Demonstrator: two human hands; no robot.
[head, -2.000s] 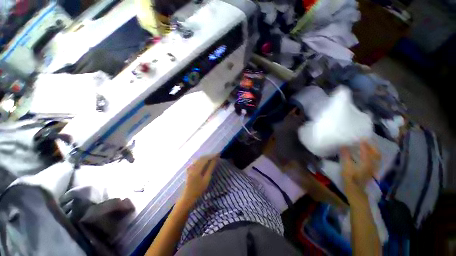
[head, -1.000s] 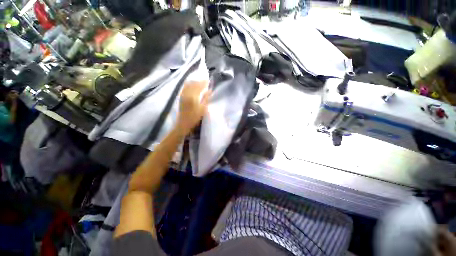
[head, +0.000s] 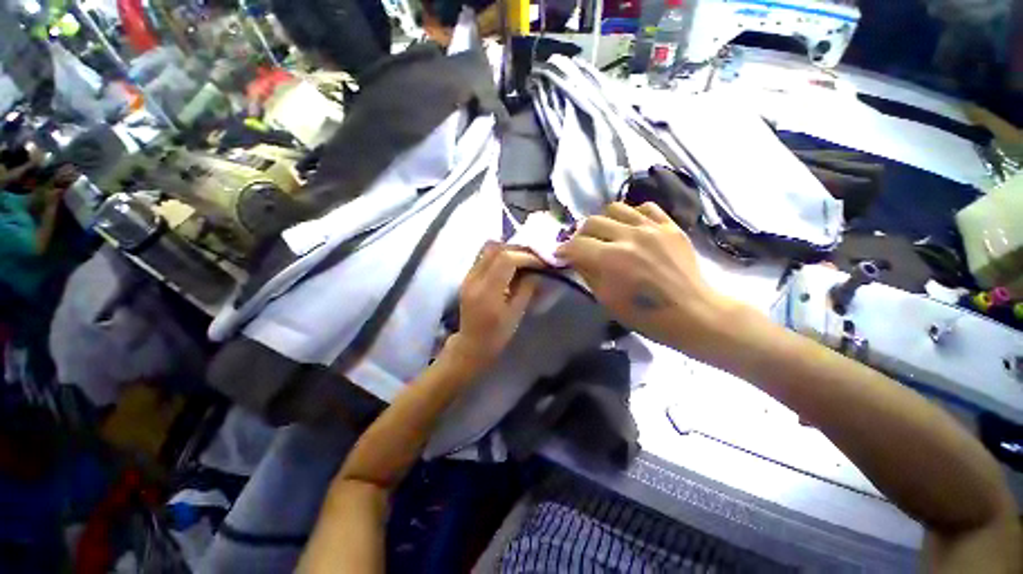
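Observation:
A garment of light grey cloth (head: 325,301) with dark grey bands lies heaped on the left end of the machine table. My left hand (head: 494,301) and my right hand (head: 630,264) meet at its right part, fingertips close together, pinching a cloth edge. A small whitish piece (head: 538,233) shows just behind the fingertips. Dark grey cloth (head: 536,348) hangs below my hands toward the table's front edge. The fingertips are partly hidden by the hands themselves.
The white sewing machine head (head: 897,325) stands at right, partly behind my right forearm. The white table (head: 729,420) has a ruler scale along its front. More striped cloth (head: 729,168) lies behind. A second machine (head: 202,191) and a person in green (head: 31,230) are at left.
My right hand has come from the lower right, where it was beside a blurred white piece, to the garment. My left hand has moved right and down to meet it. The view has shifted slightly.

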